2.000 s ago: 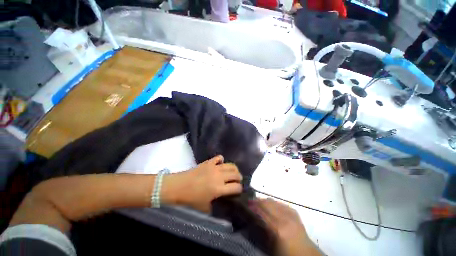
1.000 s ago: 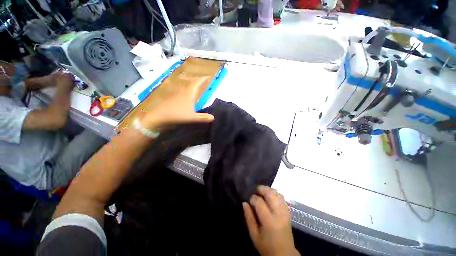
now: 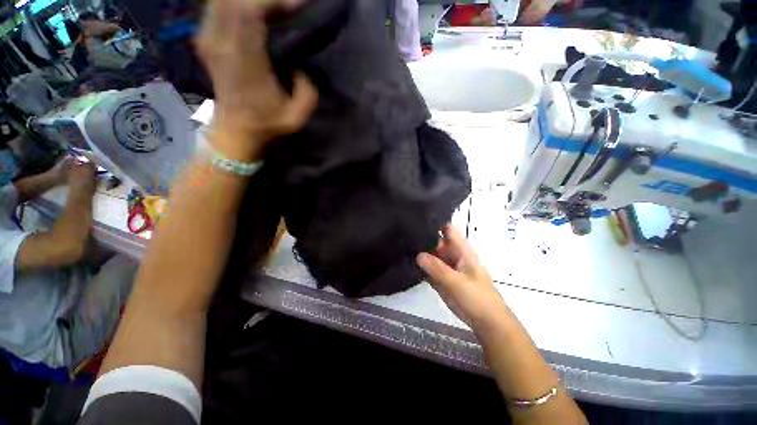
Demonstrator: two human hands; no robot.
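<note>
A dark garment piece (image 3: 365, 191) hangs bunched in front of me, its lower edge over the front of the white table. My left hand (image 3: 253, 83) is raised at the upper left, blurred, at the cloth, with the fingertips partly hidden at the top. My right hand (image 3: 455, 270) is at the cloth's lower right edge, thumb and fingers on the edge. The white sewing machine (image 3: 631, 158) with blue stripe stands to the right. No cloth is under its needle.
Edge ruler tape (image 3: 382, 324) runs along the table front. Scissors (image 3: 139, 217) and a grey fan-like box (image 3: 141, 129) are at left, beside another person's arm (image 3: 62, 212). A pale cable loop (image 3: 676, 319) and a dark rectangle (image 3: 656, 226) lie by the machine base.
The cloth has moved away from the machine and is lifted up and open. My left hand has risen with it. My right hand has moved up along the cloth's edge.
</note>
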